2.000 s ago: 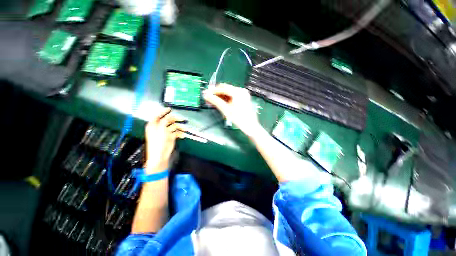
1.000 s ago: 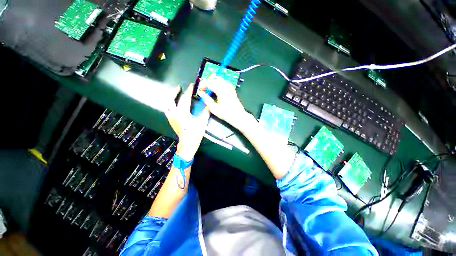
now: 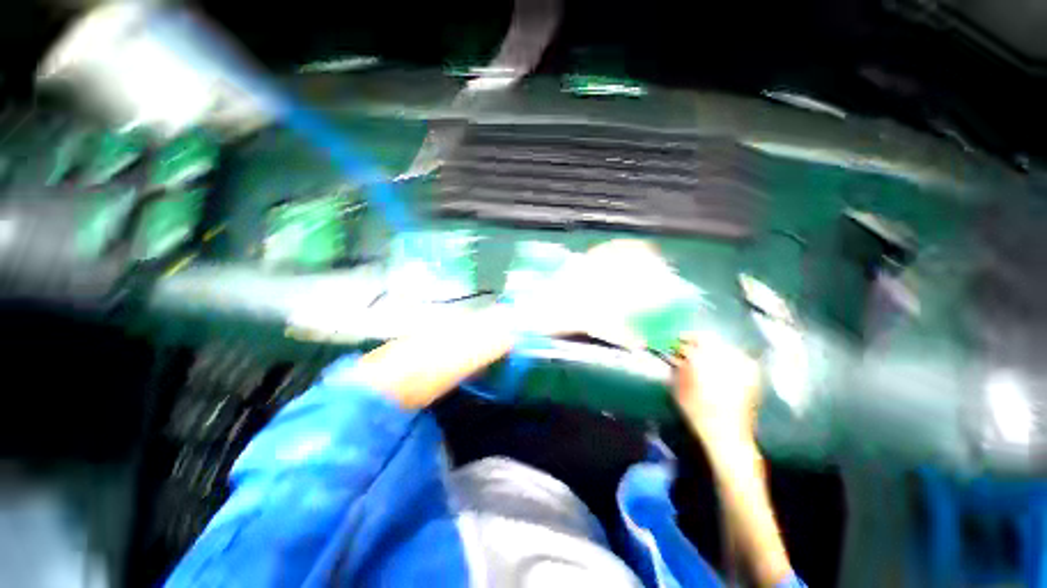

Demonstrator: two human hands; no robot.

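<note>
The picture is strongly blurred. My left hand (image 3: 609, 289) reaches across to the right, bleached by glare, over or beside a green circuit board (image 3: 668, 326). My right hand (image 3: 718, 385) is at the lower right edge of that board, its fingers at or close to the corner. Whether either hand grips it cannot be told. Another circuit board (image 3: 434, 264) lies left of my left hand, and a further pale green board (image 3: 537, 262) shows just behind my left wrist. A green board (image 3: 308, 236) lies farther left.
A black keyboard (image 3: 597, 178) lies behind the boards. Several green boards (image 3: 170, 221) are at the left. A blue cord (image 3: 333, 144) runs diagonally to the upper left. A dark object (image 3: 882, 236) is at the right. A blue stool (image 3: 993, 523) is at the lower right.
The view has swung to the right. Both hands have left the black-framed board and are now at the right end of the board row. My hands are farther apart.
</note>
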